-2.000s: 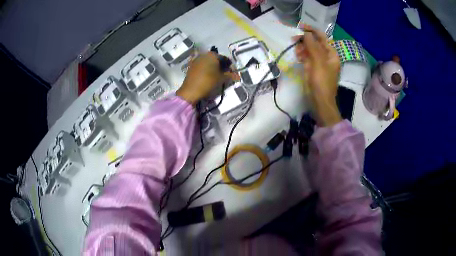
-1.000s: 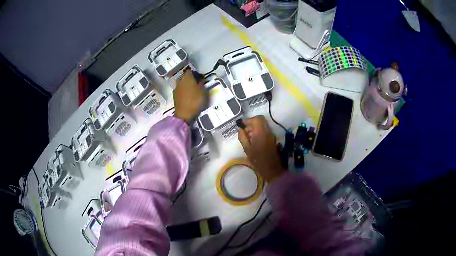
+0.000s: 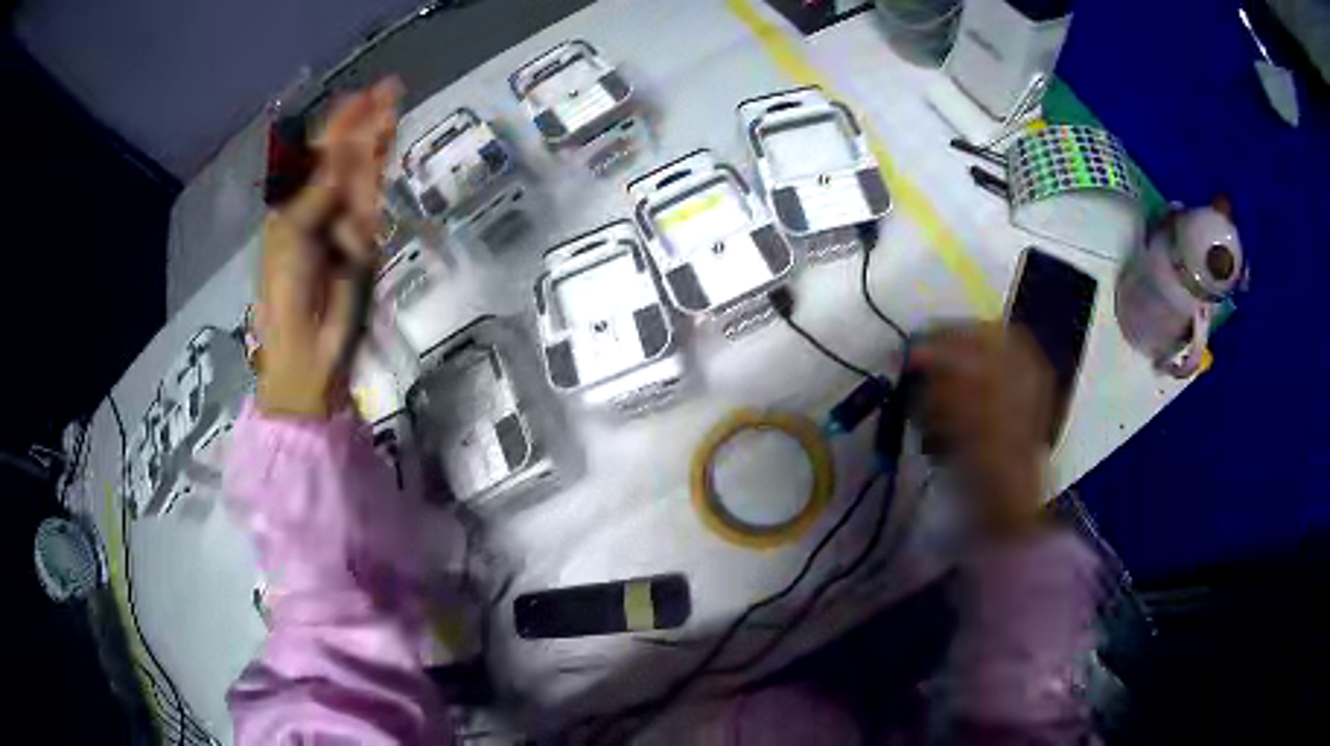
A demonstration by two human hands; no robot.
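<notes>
White device units stand on the white table (image 3: 656, 510). Black power cables run from the lower edges of the back right unit (image 3: 824, 190) and the unit beside it (image 3: 715, 248). Two more units, one bright (image 3: 605, 321) and one greyer (image 3: 479, 415), stand to their left with no cable seen. My left hand (image 3: 324, 241) is raised and blurred at the left, with dark shapes at its fingers and wrist; its hold is unclear. My right hand (image 3: 992, 415) is blurred beside black cable plugs (image 3: 893, 415); whether it grips one is unclear.
A yellow tape roll (image 3: 761, 478) and black bar (image 3: 601, 606) lie in front. A smartphone (image 3: 1053, 313), curved sticker sheet (image 3: 1076, 168) and pink lidded cup (image 3: 1181, 277) are at the right. More units line the back left. Loose cables cross the front.
My left hand has moved left, away from the back units. My right hand has moved right, from a unit to the plugs. That unit now has a cable at its lower edge. The view has shifted.
</notes>
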